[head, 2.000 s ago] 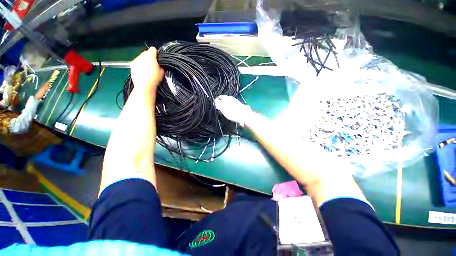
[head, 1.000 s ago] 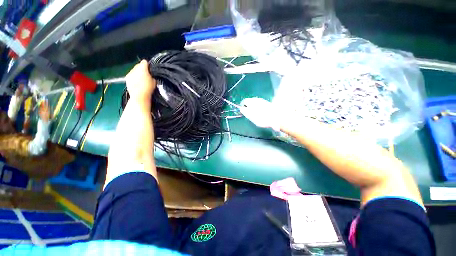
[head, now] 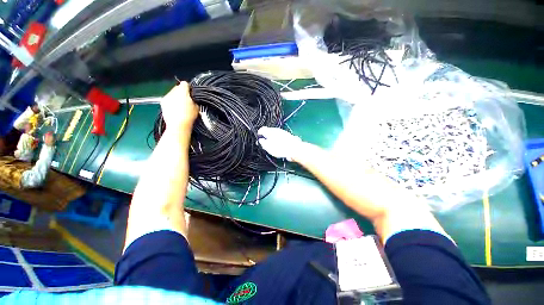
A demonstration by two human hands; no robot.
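Observation:
A thick black cable coil (head: 229, 149) lies on the green bench (head: 304, 202), with thin silver-white cable ends (head: 257, 189) sticking out around its edge. My bare left hand (head: 179, 107) is closed around the coil's upper left loops. My gloved right hand (head: 277, 143) is at the coil's right side, its fingertips together against the strands; a thin strand seems to be between them, but the fingertips are too small to make out fully.
Clear bag of small white and blue pieces (head: 435, 149) on the right; bag of short black pieces (head: 370, 62) behind it. Blue tray (head: 534, 179) at right edge, red heat gun (head: 100, 110) at left. Another person's hands (head: 36, 149) at far left. Open carton (head: 232, 238) below the bench edge, pink cloth (head: 344, 230).
My right hand, which was drawn away to the right of the coil a second ago, is back against the coil's right side. My left hand still holds the coil. The view has shifted.

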